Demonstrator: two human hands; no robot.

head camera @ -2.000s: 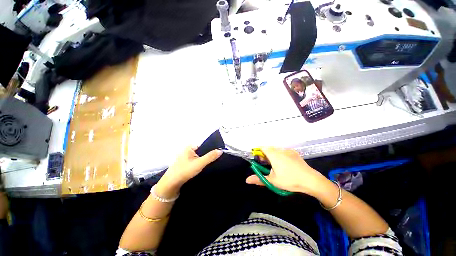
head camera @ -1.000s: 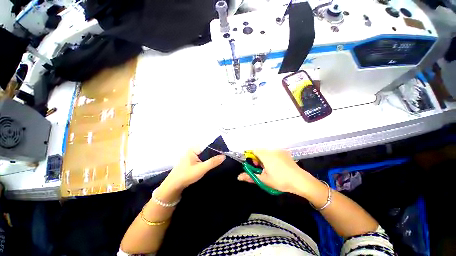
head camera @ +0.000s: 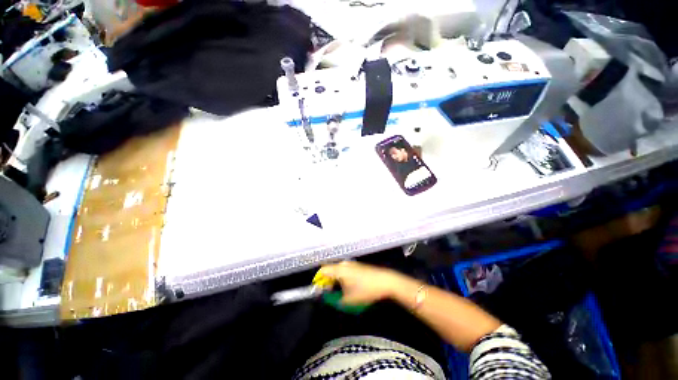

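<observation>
My right hand [head camera: 360,286] is closed around the yellow and green handles of the fabric scissors [head camera: 296,295], just below the table's front edge. The silver blades point left and are blurred. A small dark triangular offcut [head camera: 314,220] lies on the white table [head camera: 230,215], in front of the needle area [head camera: 327,148]. A black garment piece [head camera: 215,334] lies across the lap, below the table edge and left of the scissors. My left hand is not in view.
The white sewing machine [head camera: 416,93] stands behind, with a black fabric strip [head camera: 377,96] over its arm and a lit smartphone [head camera: 406,165] beside it. A garment pile [head camera: 215,52] lies at the back left, a taped brown panel [head camera: 119,223] at left, a blue crate [head camera: 595,334] below right.
My left hand has gone out of view. My right hand has moved left and down with the scissors. A small triangular piece now lies on the table. The view has shifted.
</observation>
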